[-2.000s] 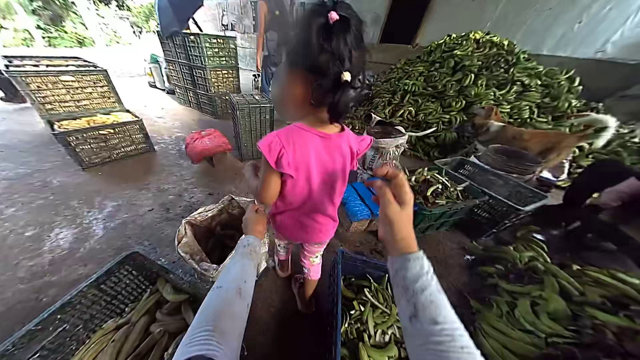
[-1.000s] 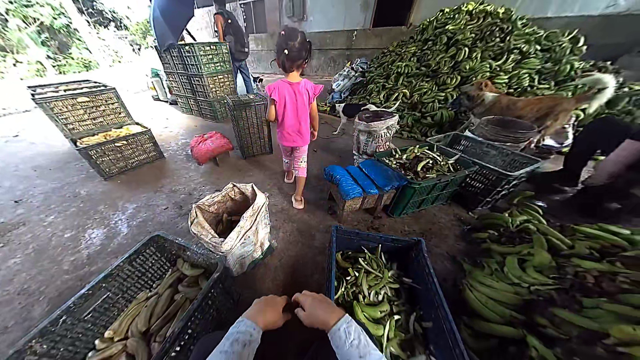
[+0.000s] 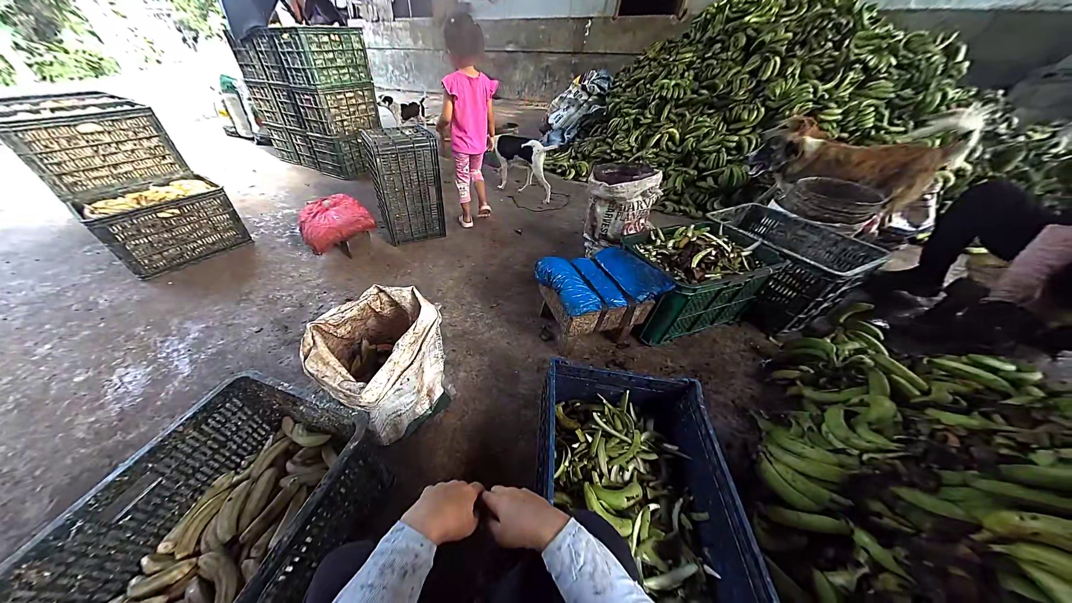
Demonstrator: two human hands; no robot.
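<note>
My left hand (image 3: 444,511) and my right hand (image 3: 523,517) meet above my lap, fingers curled and fingertips close together; whether anything small is between them cannot be made out. A dark plastic crate (image 3: 138,494) of peeled plantains (image 3: 243,511) stands at my left. Close to my right hand is a blue plastic crate (image 3: 712,469) with green peels and plantains (image 3: 615,469). An open woven sack (image 3: 410,381) with peels inside stands ahead of my left hand. Unpeeled green plantains (image 3: 846,435) lie heaped on the ground at the right.
A child (image 3: 470,109) in pink stands beyond the sack near a black-and-white dog (image 3: 523,159). A brown dog (image 3: 879,163) is before a large plantain pile (image 3: 754,75). A low stool with blue padding (image 3: 599,289), a green crate (image 3: 703,310), stacked crates (image 3: 314,100) and a person's arm (image 3: 1034,268) surround the work area.
The child has moved away from me, past the red-covered stool. My hands, raised and apart beside the child two seconds ago, are lowered and together over my lap.
</note>
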